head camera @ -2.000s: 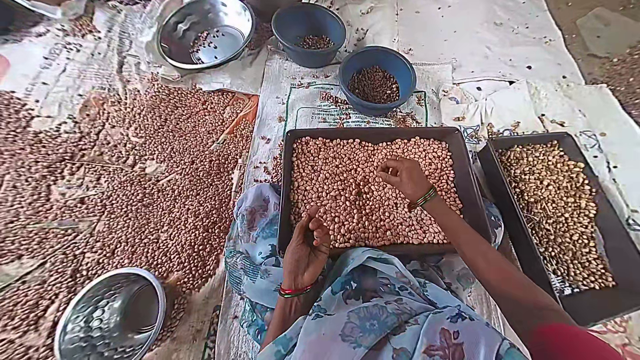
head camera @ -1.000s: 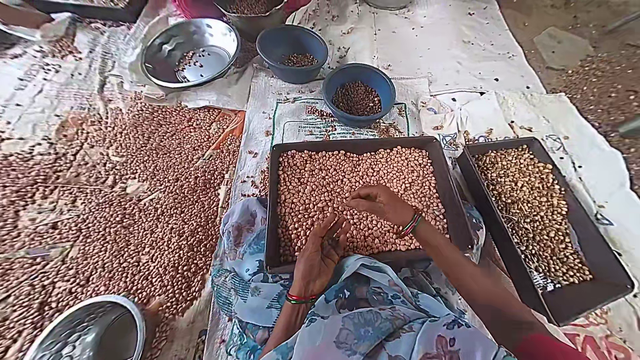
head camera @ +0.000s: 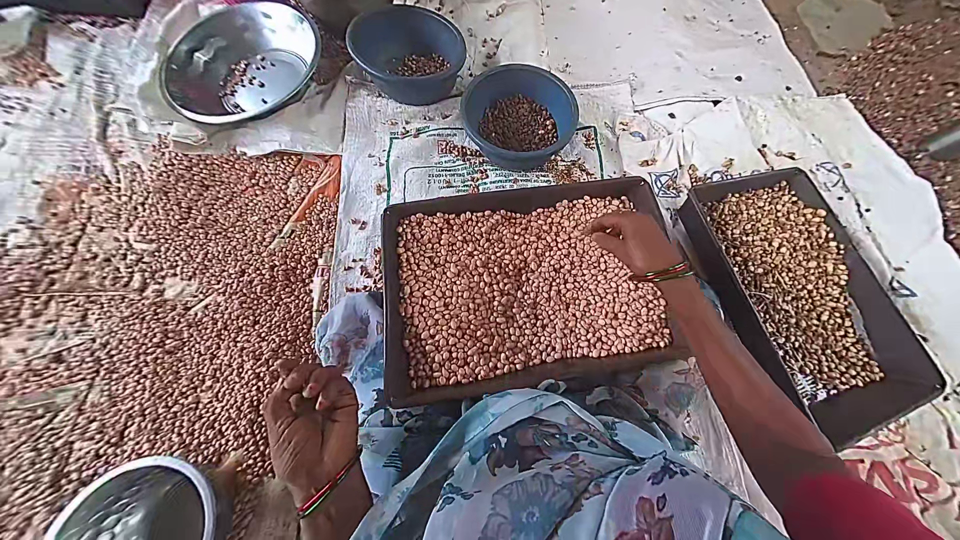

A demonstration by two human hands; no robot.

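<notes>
A dark rectangular tray (head camera: 391, 300) full of pinkish-brown nuts or beans (head camera: 517, 292) rests at my lap. Over its upper right part is my right hand (head camera: 628, 240), fingers bent down close to the nuts; whether a piece is between the fingertips cannot be told. My left hand (head camera: 315, 424) is palm up with curled fingers, left of the tray and off its rim; its fingers hide whatever may lie in them. A second dark tray (head camera: 896, 375), at the right, holds yellowish-brown pods or nuts (head camera: 787, 277).
Two blue plastic bowls (head camera: 570, 112) (head camera: 405, 82) with dark pieces stand beyond the tray. A steel basin (head camera: 289, 71) with a few pieces is at upper left. Many nuts (head camera: 172, 300) lie spread over the sheets at left. A metal bowl (head camera: 135, 502) sits at lower left.
My left hand has moved left, away from the tray where it was beside my right hand. My right hand has moved from the tray's middle toward its upper right.
</notes>
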